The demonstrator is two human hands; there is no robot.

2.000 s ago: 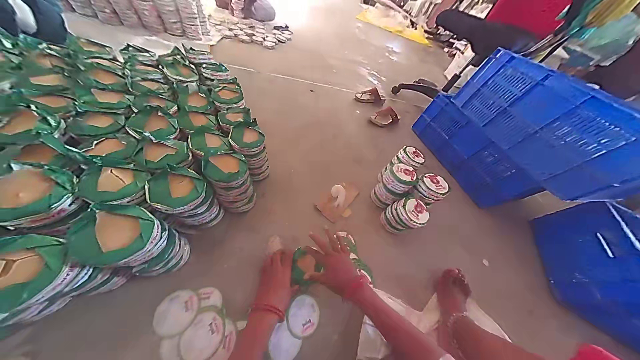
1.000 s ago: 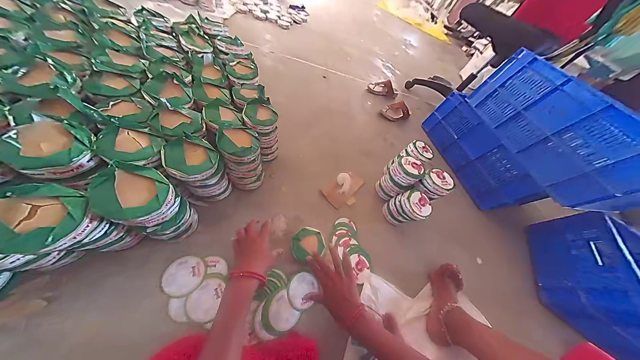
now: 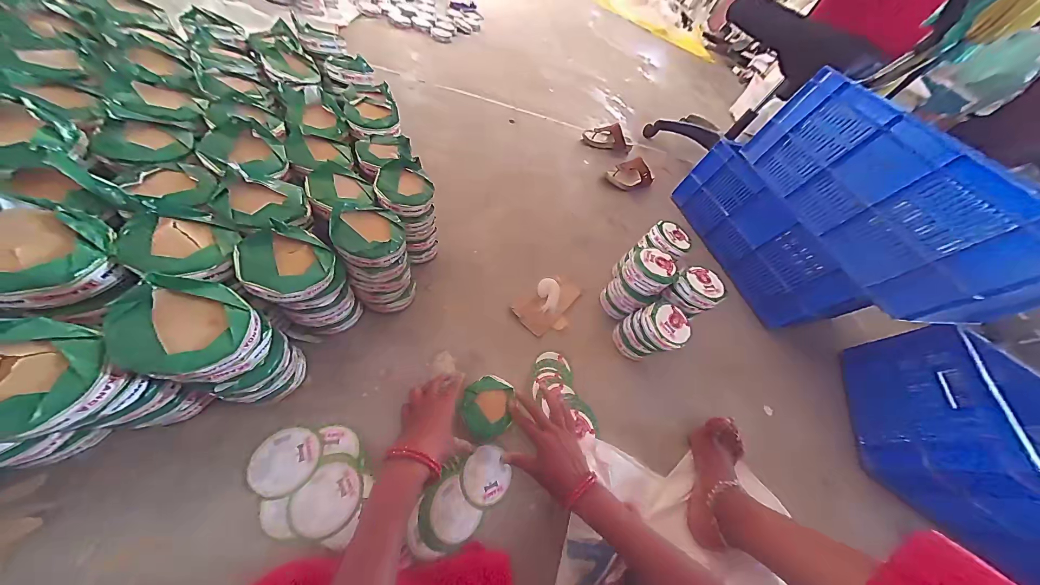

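My left hand [image 3: 432,416] rests on the floor just left of a small round packet with folded green wrapping [image 3: 487,408] and a brown centre. On the packet's other side my right hand [image 3: 552,447] is spread, its fingertips near the packet's edge and a loose row of round printed labels [image 3: 552,370]. White round labels [image 3: 486,475] with green rims lie below, between my wrists. More loose white discs [image 3: 284,461] overlap to the left of my left forearm. Both hands have fingers apart; whether the right fingertips touch the packet is unclear.
Many stacks of green-wrapped round packets [image 3: 180,325] fill the left side. Short stacks of printed discs [image 3: 652,327], a brown cardboard piece with a white blob [image 3: 546,305] and sandals [image 3: 628,174] lie ahead. Blue plastic crates [image 3: 894,195] stand right, near my bare foot [image 3: 715,479].
Two seconds ago both hands were close together over the green packet. They have since moved apart, leaving it uncovered between them on the floor.
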